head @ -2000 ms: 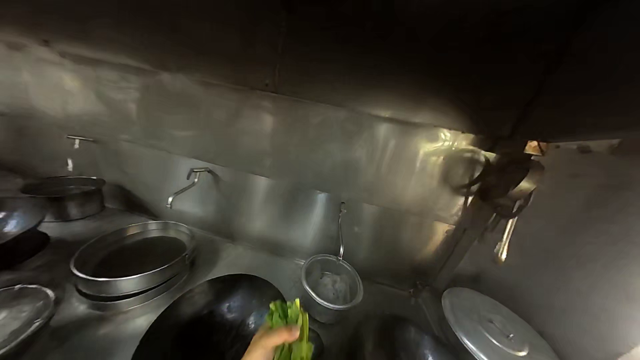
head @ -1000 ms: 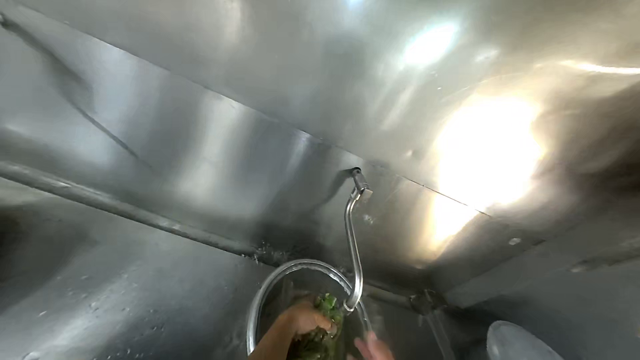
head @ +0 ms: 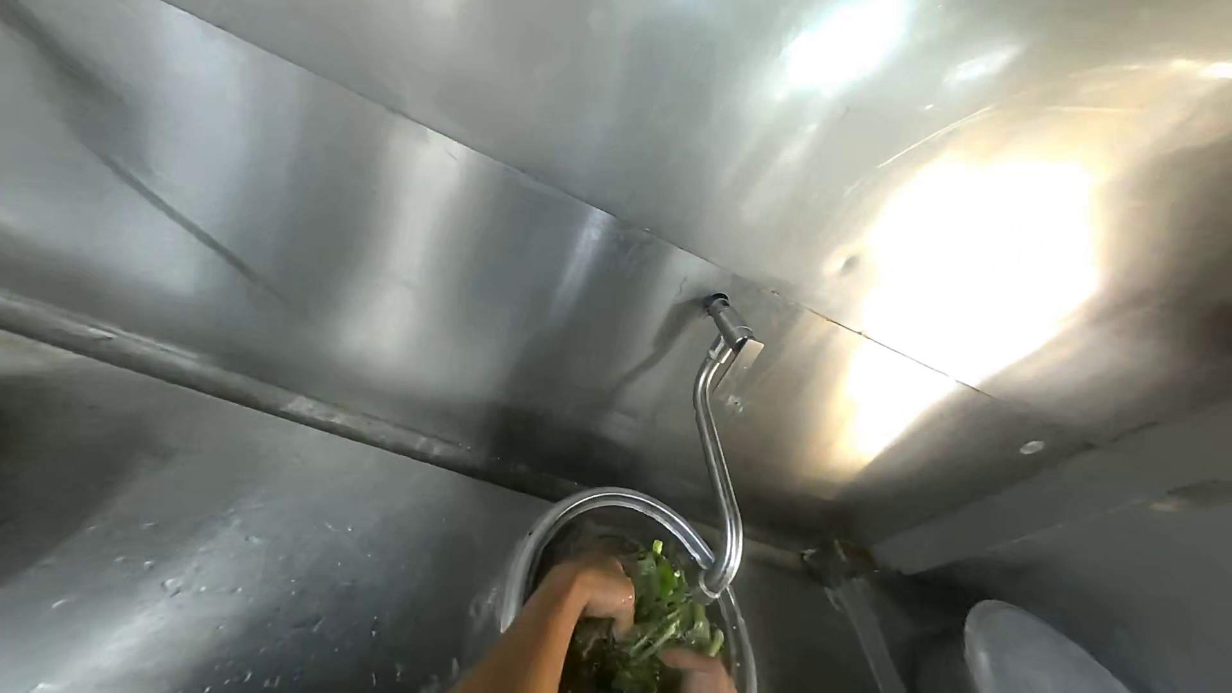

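Note:
Leafy green vegetables with pale stems (head: 664,611) lie inside a round metal pot (head: 616,497) at the bottom centre. My left hand (head: 599,589) reaches over the rim with its fingers curled in among the greens; the fingertips are hidden. On the other side of the bunch, at the lower frame edge, my right hand (head: 695,668) touches the stems, blurred and partly cut off. A curved metal faucet (head: 714,452) comes down from the wall, its spout end over the pot's right rim.
Behind the pot rises a shiny stainless steel wall (head: 462,250). A wet metal worktop (head: 241,539) with water drops spreads to the left. At the lower right are a pipe fitting (head: 839,560) and a round metal lid (head: 1030,650).
Two seconds ago one hand held the greens beside a wok; one second ago both hands were at the pot. The view has moved much closer to the faucet.

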